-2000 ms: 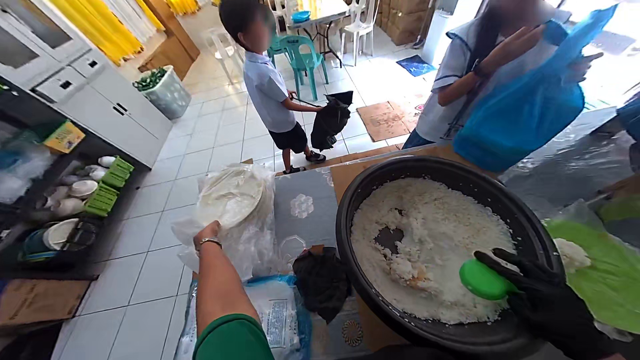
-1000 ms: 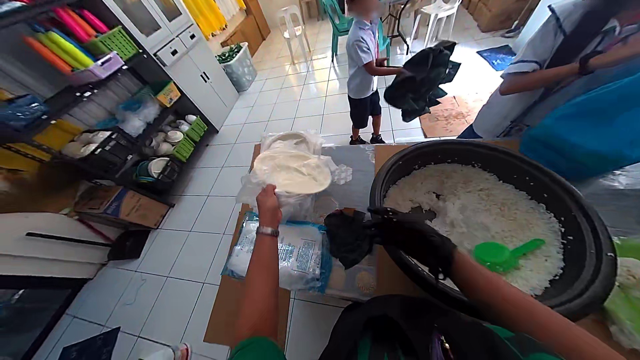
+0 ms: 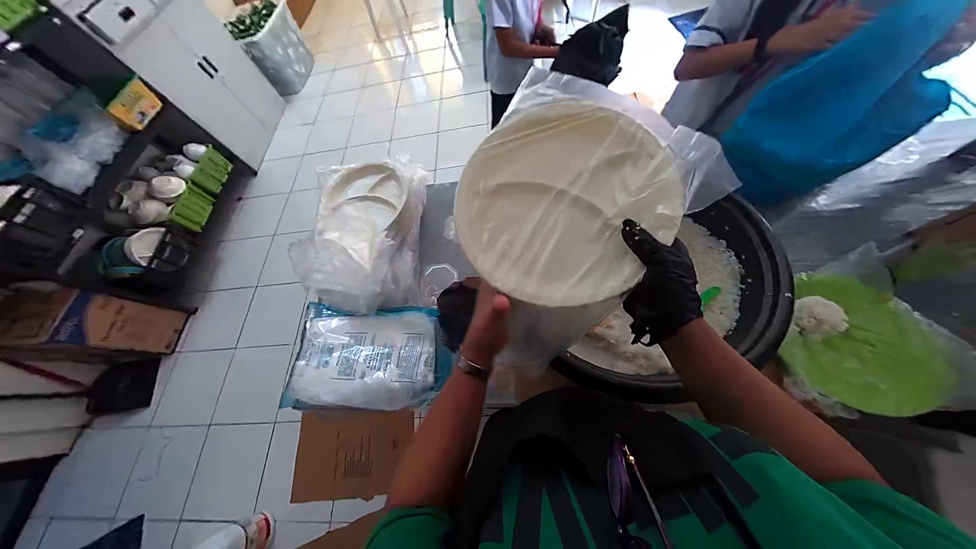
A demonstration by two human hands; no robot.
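Observation:
A round divided plate covered in clear plastic is held up in front of me. My right hand, in a black glove, grips its lower right edge, thumb on top. My bare left hand is at its lower left edge, its fingers partly hidden. Behind the plate is a wide black tub of cooked rice, with part of a green scoop showing. More divided plates in plastic lie at the left, above a blue-and-clear pack of plastic bags. A black bundle sits beside my left hand.
A person with a black bag stands ahead. Another person at the right holds a blue plastic bag. Rice lies on a green sheet right of the tub. Shelves with crockery and a white cabinet line the left.
A plastic-covered divided plate is now raised between both hands. My gloved hand has left the black bundle and holds the plate. The green scoop, held two seconds ago, lies in the rice.

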